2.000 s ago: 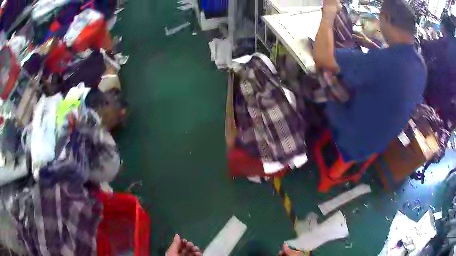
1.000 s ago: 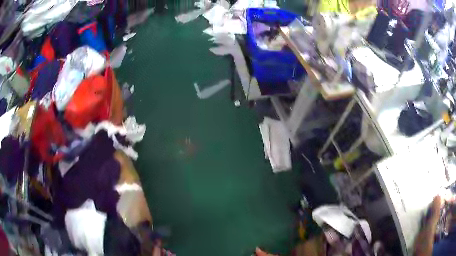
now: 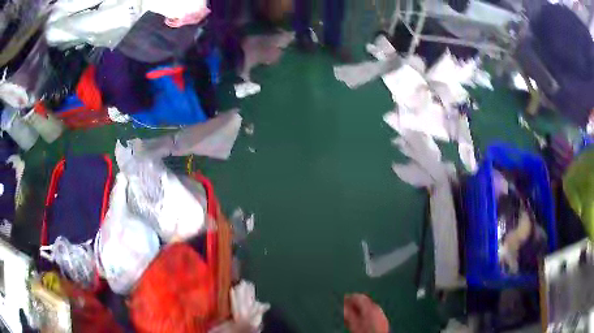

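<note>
My right hand (image 3: 366, 315) shows at the bottom edge, right of the middle, blurred and cut off by the edge, over the green floor (image 3: 312, 195). Nothing can be made out in it, and its fingers are too blurred to judge. My left hand is not in view. Nearest on the left is a red-rimmed crate (image 3: 212, 227) holding white plastic-wrapped bundles (image 3: 176, 208) and a bright red-orange bundle (image 3: 172, 289).
A blue crate (image 3: 477, 227) with mixed cloth stands on the right. Pale offcuts (image 3: 417, 97) lie on the floor ahead of it. Another red-rimmed crate with dark cloth (image 3: 78, 195) stands at left. A person's dark legs (image 3: 332, 26) show at the top.
The view has moved forward along the aisle. The seated person and white table have left the picture. The blue crate is nearer, and my left hand has gone out of view.
</note>
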